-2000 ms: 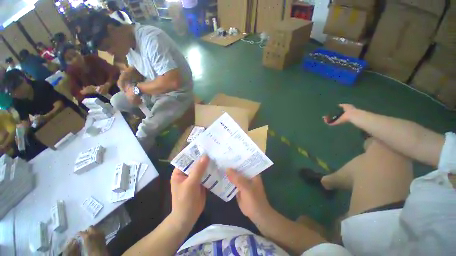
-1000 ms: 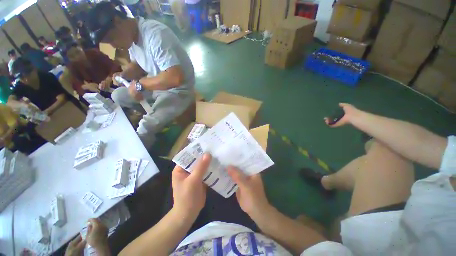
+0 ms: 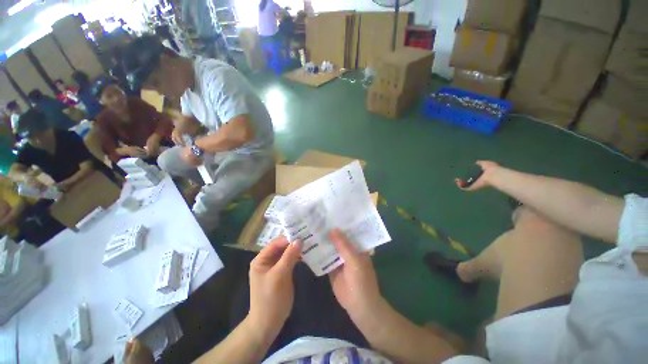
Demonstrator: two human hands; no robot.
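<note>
A white printed leaflet [image 3: 334,213] with small dark bars is held up in front of me above my lap. My left hand [image 3: 276,274] pinches its lower left edge between thumb and fingers. My right hand [image 3: 349,266] holds its lower right part, thumb on the front and fingers behind. The leaflet's left side is bent or folded; how far cannot be told. Behind it, an open shipping carton [image 3: 316,173] stands on the floor with white printed boxes [image 3: 270,231] inside, partly hidden by the leaflet.
The white table [image 3: 85,277] at left bears small product boxes [image 3: 125,244] and a leaflet stack [image 3: 165,334]. Another person's hand shows at its near edge. A seated person in grey is ahead; another at right holds a dark object [image 3: 472,176]. A blue crate [image 3: 465,110] stands by stacked cartons.
My left hand has moved right and lower on the leaflet. The leaflet's left part, spread out flat before, is now bent in and the sheet looks narrower. More white boxes show in the carton.
</note>
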